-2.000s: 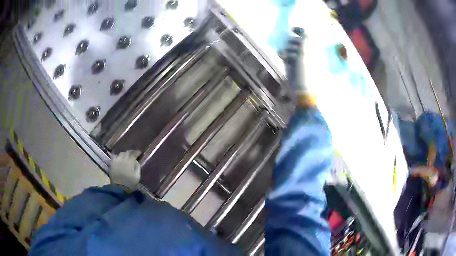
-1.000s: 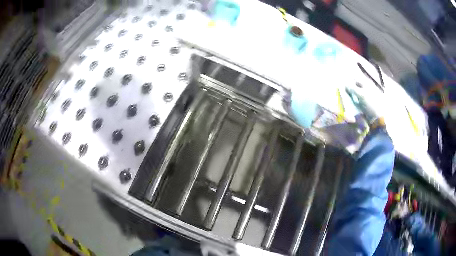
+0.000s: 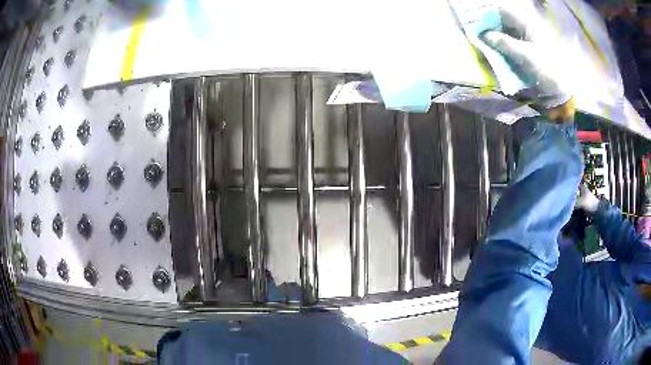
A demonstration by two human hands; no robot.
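My right hand [image 3: 532, 68], in a white glove with a tan wrist, is at the upper right over the white bench [image 3: 285, 39]. Its fingers close on a light-blue sheet [image 3: 496, 53]; the bright glare blurs the fingertips. Another light-blue piece [image 3: 403, 93] hangs over the bench's near edge, beside pale printed papers [image 3: 485, 103]. My left hand is not in view; only blue clothing shows at the bottom.
The steel roller conveyor [image 3: 307, 192] lies in front, with the ball transfer table [image 3: 100, 185] to its left. Another person in blue [image 3: 607, 292] works at the right, a hand near a green board [image 3: 596, 164]. Yellow-black tape [image 3: 421, 341] marks the floor.
The view has turned and levelled along the rollers. My left hand, on the frame's edge two seconds ago, has left the picture. My right hand now holds the light-blue sheet over the bench.
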